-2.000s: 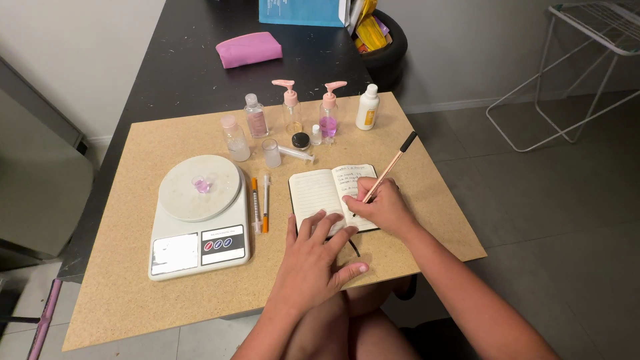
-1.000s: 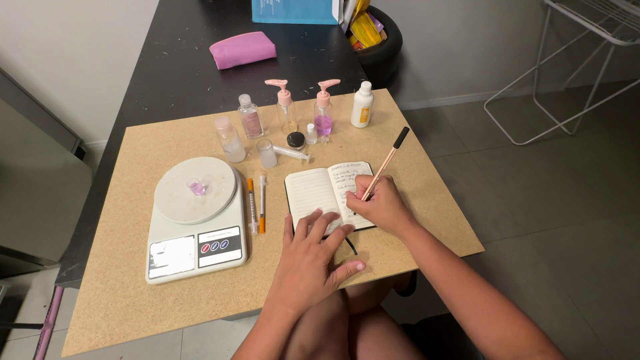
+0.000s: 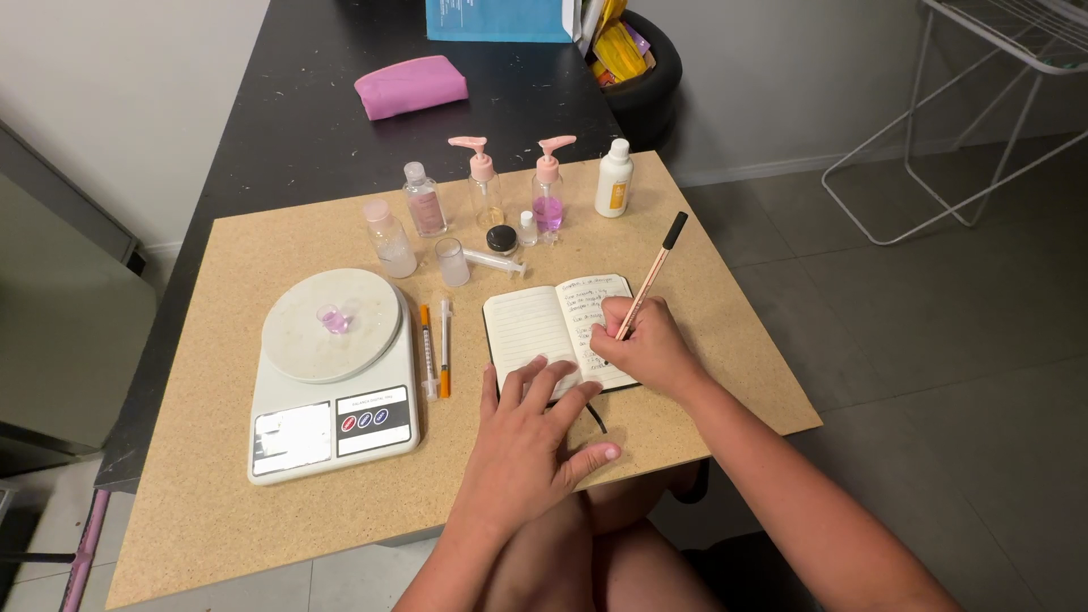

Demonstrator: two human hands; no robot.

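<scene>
My right hand (image 3: 650, 344) grips a pen (image 3: 650, 280) with a black cap on its upper end, the tip down at the right page of an open notebook (image 3: 527, 327) that bears handwriting. With fingers spread, my left hand (image 3: 531, 433) rests on the notebook's lower edge and left page. To the left stands a white digital kitchen scale (image 3: 331, 425), and on its round plate sits a small clear cup (image 3: 334, 320) with purple liquid. Two thin syringes with orange caps, one (image 3: 427, 353) beside the other (image 3: 445, 348), lie between scale and notebook.
Behind the notebook stand two pink-topped pump bottles (image 3: 483, 191) (image 3: 548, 195), other small bottles (image 3: 425, 204), a white bottle (image 3: 614, 183), a clear cup (image 3: 452, 262), a black-lidded jar (image 3: 501, 239) and a larger syringe (image 3: 493, 260). A pink pouch (image 3: 412, 87) lies farther back.
My right hand, with the pen, stays at the right page and the left hand stays on the notebook. Nothing on the board has plainly moved.
</scene>
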